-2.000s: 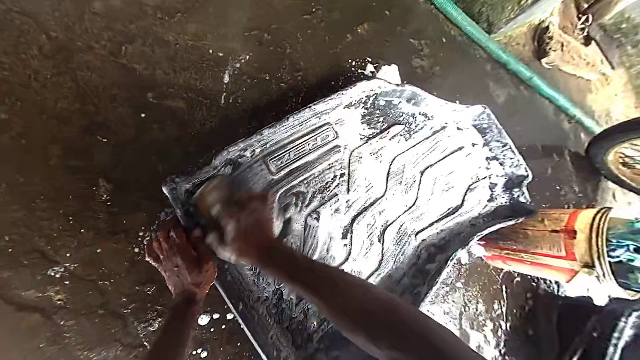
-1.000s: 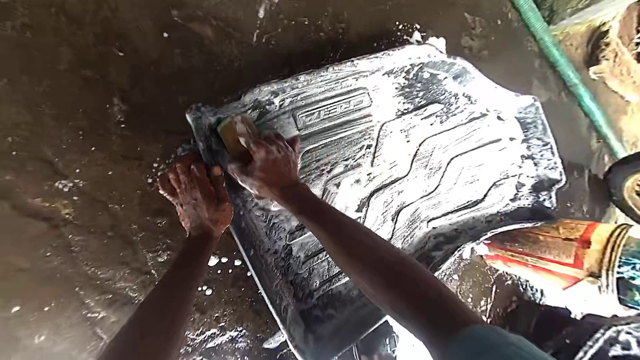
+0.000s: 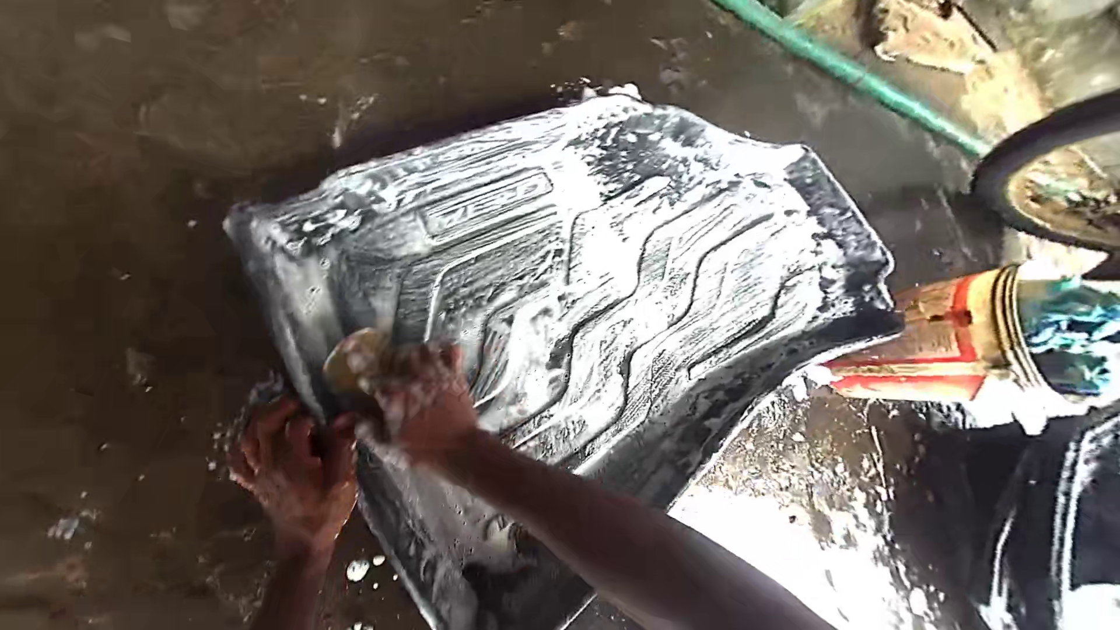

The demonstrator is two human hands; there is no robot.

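Note:
A black moulded floor mat (image 3: 604,289) with raised wavy ridges lies on wet ground, coated in white suds. My right hand (image 3: 424,398) grips a yellowish scrubbing pad (image 3: 354,359) against the mat near its left edge; foam covers the fingers. Close beside it, my left hand (image 3: 297,464) holds the mat's left rim, with the thumb towards the mat. What lies under the left fingers is hidden.
Right of the mat stands a red and yellow bucket (image 3: 954,337) with bluish contents. A green hose (image 3: 857,79) crosses the upper right, near a wheel with a black tyre (image 3: 997,166). Dark soapy fabric or mat (image 3: 1032,516) lies lower right.
My right hand with the pad has moved down along the mat's left side, from near the upper left corner. My left hand stays at the left rim. More suds are off that corner area.

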